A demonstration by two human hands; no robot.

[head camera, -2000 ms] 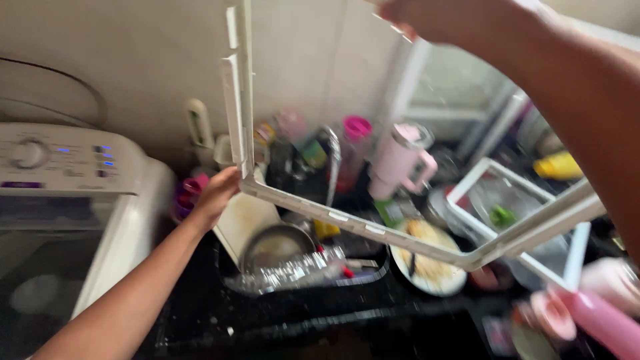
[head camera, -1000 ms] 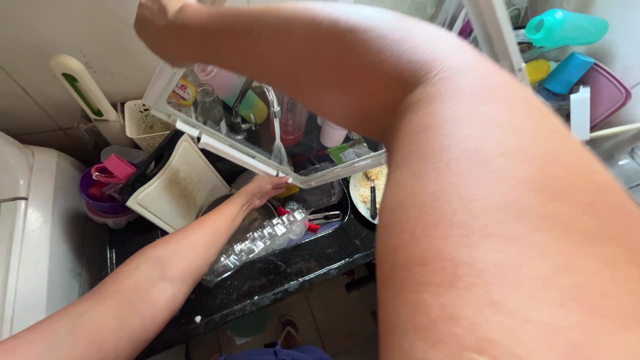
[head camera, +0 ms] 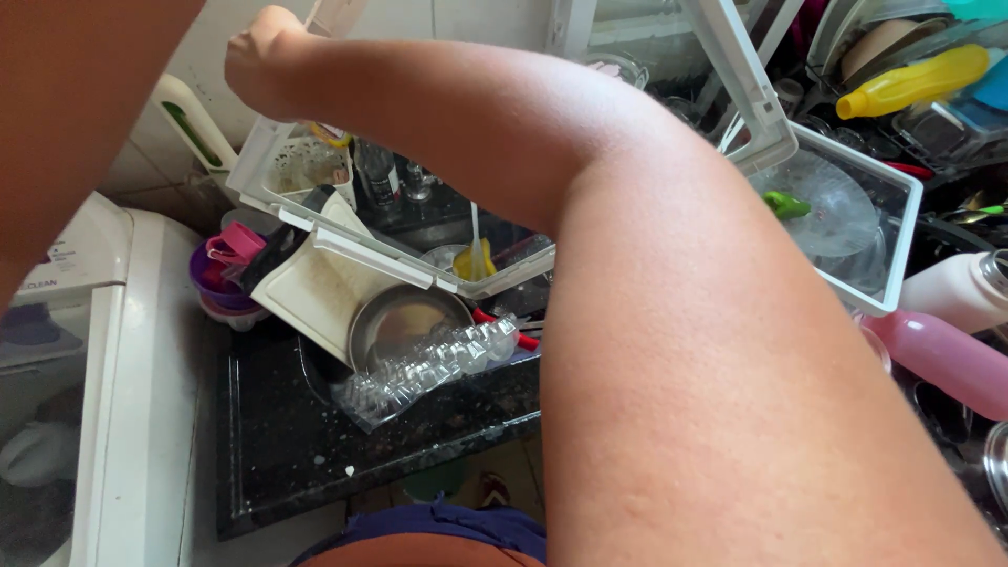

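Observation:
My right hand (head camera: 264,63) is at the upper left, its fingers curled at the side of a white plastic frame (head camera: 354,248); its fingertips are hidden. The frame is tilted above the counter, and my right forearm and upper arm cover much of it. My left arm crosses the top left corner, with its hand out of view. Below the frame, a cream cutting board (head camera: 303,295) leans beside a metal pan (head camera: 409,319). A crumpled clear plastic package (head camera: 429,370) lies against the pan. A yellow item (head camera: 472,261) shows through the frame.
A white washing machine (head camera: 153,354) borders the black stone counter (head camera: 276,441) at left. Purple and pink containers (head camera: 224,272) sit between them. At right are another white-framed clear panel (head camera: 756,87), a white-rimmed clear tray (head camera: 909,228), a yellow bottle (head camera: 917,81) and a pink bottle (head camera: 945,358).
My left hand was low on the frame a second ago; it has left the frame's lower edge and gone out of view, its arm now at the top left. My right hand remains high on the frame.

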